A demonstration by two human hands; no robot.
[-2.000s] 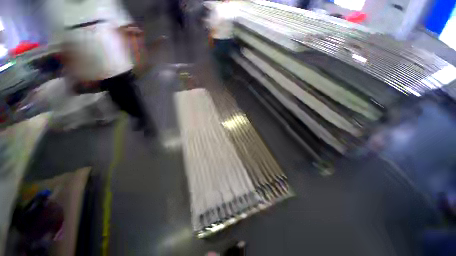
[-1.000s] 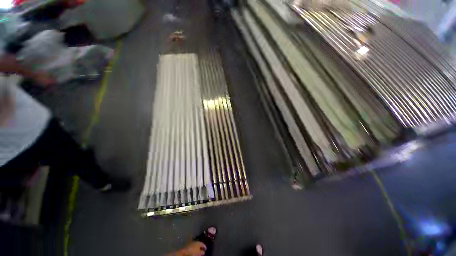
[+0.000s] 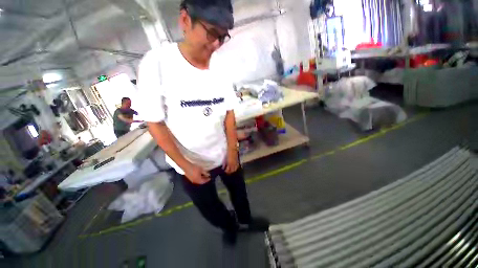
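Note:
Pale grey-white curtain fabric (image 3: 367,220) lies in long parallel ridges at the lower right, cut off by the picture's edge. Pleat heads (image 3: 280,248) run along its near left end, beside the frame end bar (image 3: 270,251). A few bare steel tubes (image 3: 461,242) shine at the far lower right. Neither of my hands is in the picture.
A person (image 3: 196,110) in a white shirt stands just left of the frame. Behind are a worktable (image 3: 299,98) with a lower shelf, a long white-covered table (image 3: 105,162), cloth bundles (image 3: 361,99), a yellow floor line (image 3: 293,165) and another person (image 3: 123,118) farther back.
The view has swung left and up from the floor frame. The ridged fabric now sits at the lower right and the person is in front. The hand seen at the bottom edge is out of the picture.

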